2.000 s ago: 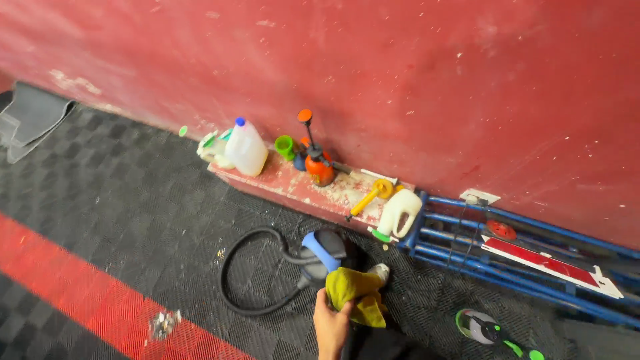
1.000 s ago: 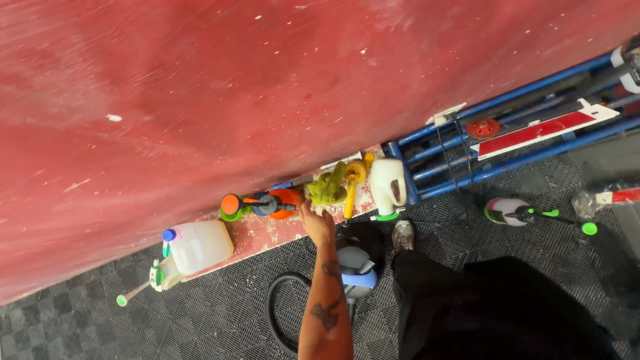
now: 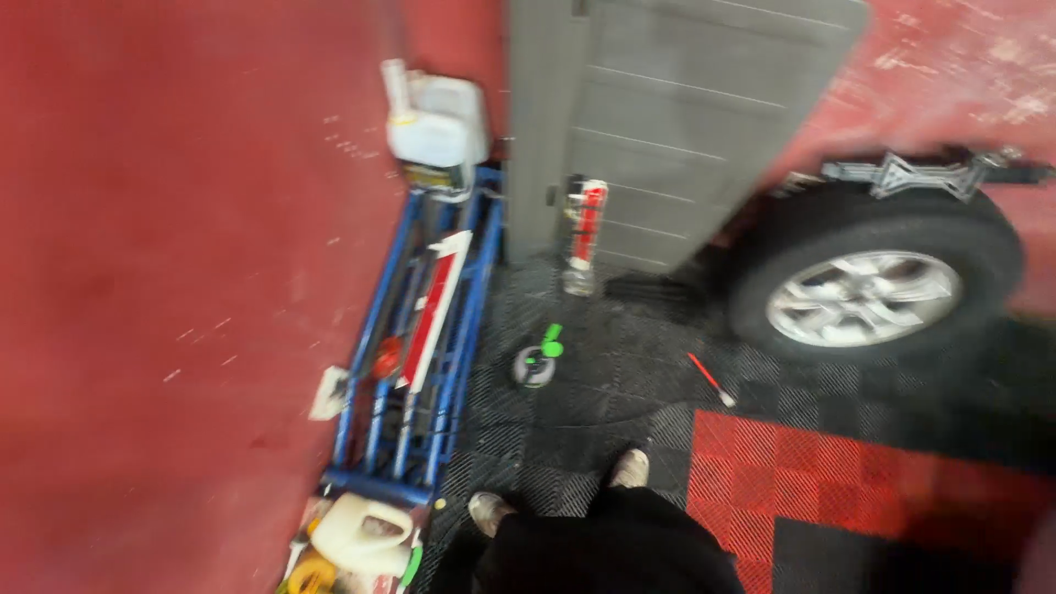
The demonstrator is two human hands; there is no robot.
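Neither my left hand nor my right hand shows in the head view. At the bottom left, a cream plastic jug (image 3: 360, 535) with a green cap lies on the painted ledge, beside a yellow tool (image 3: 312, 572) cut off by the frame edge. A bottle with a green spray head (image 3: 535, 365) stands on the floor ahead of my shoes (image 3: 631, 469). A brush with a red handle (image 3: 707, 374) lies farther right on the floor tiles.
A blue metal frame (image 3: 462, 355) runs along the red wall, bearing a red-and-white strip (image 3: 430, 317). White containers (image 3: 439, 132) stand at its far end. A grey door (image 3: 652, 124) is ahead; a tire with a silver wheel (image 3: 863, 298) leans at the right.
The view has swung far to the right. My hand, seen holding a yellow-green cloth two seconds ago and reaching to the ledge one second ago, is out of view.
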